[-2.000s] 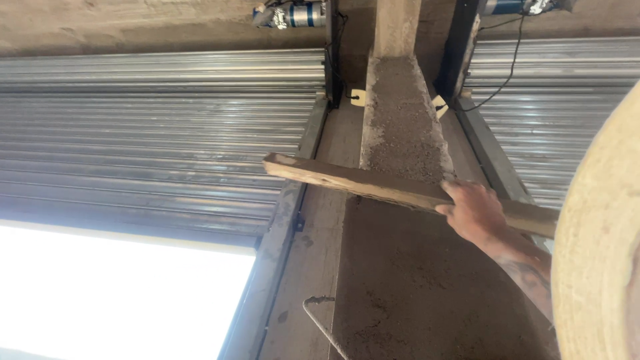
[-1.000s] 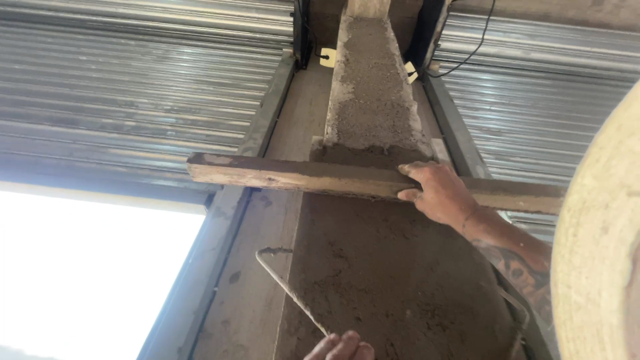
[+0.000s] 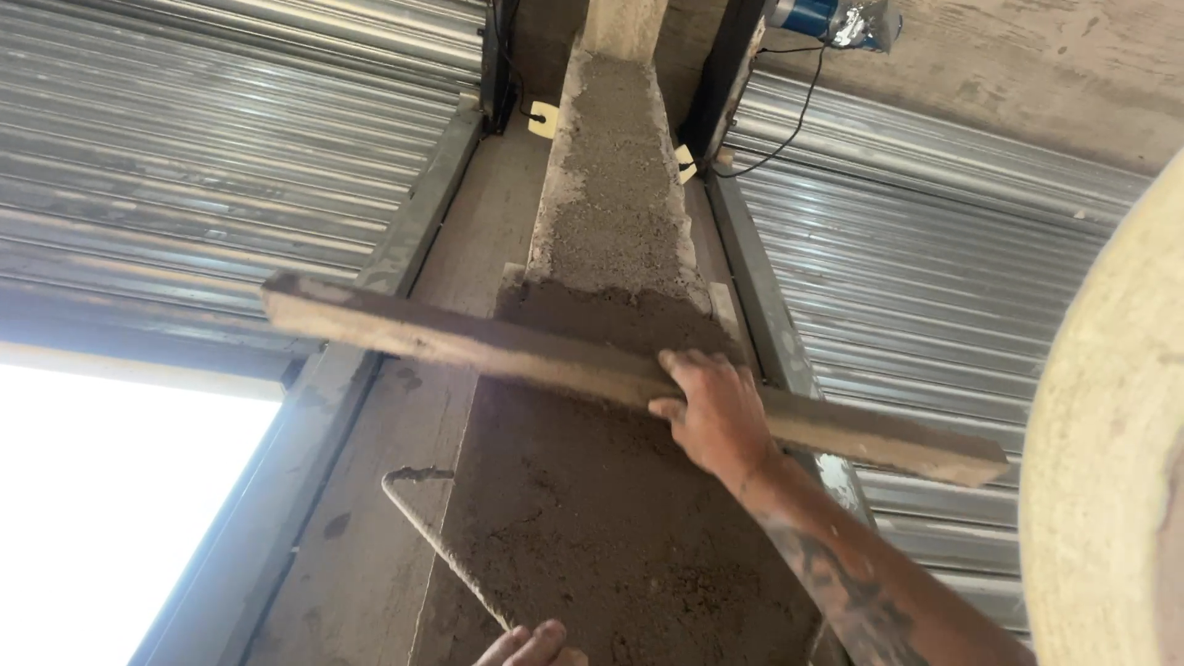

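Observation:
A long wooden board (image 3: 462, 347) lies slanted across the front of a column, its left end higher than its right. My right hand (image 3: 717, 402) grips the board right of its middle, fingers over the upper edge. Beneath the board, dark wet mortar (image 3: 601, 518) covers the lower column face; rough, lighter, drier mortar (image 3: 615, 176) covers the part above. At the bottom edge, the fingers of my left hand (image 3: 532, 645) are by the lower end of a thin bent metal rod (image 3: 444, 550). Whether they hold the rod is hidden by the frame edge.
Corrugated metal shutters (image 3: 185, 148) flank the column, with metal guide rails (image 3: 407, 222) beside it. Bright light fills the opening (image 3: 102, 499) at lower left. Cables, pale outlet plates (image 3: 544, 119) and a blue cylinder (image 3: 803, 17) are up high. A pale rounded brim (image 3: 1096, 416) blocks the right side.
The board has gone from about level to slanted since one second ago, its right end lower, with my right hand still on it. My left hand, absent two seconds ago, is in view.

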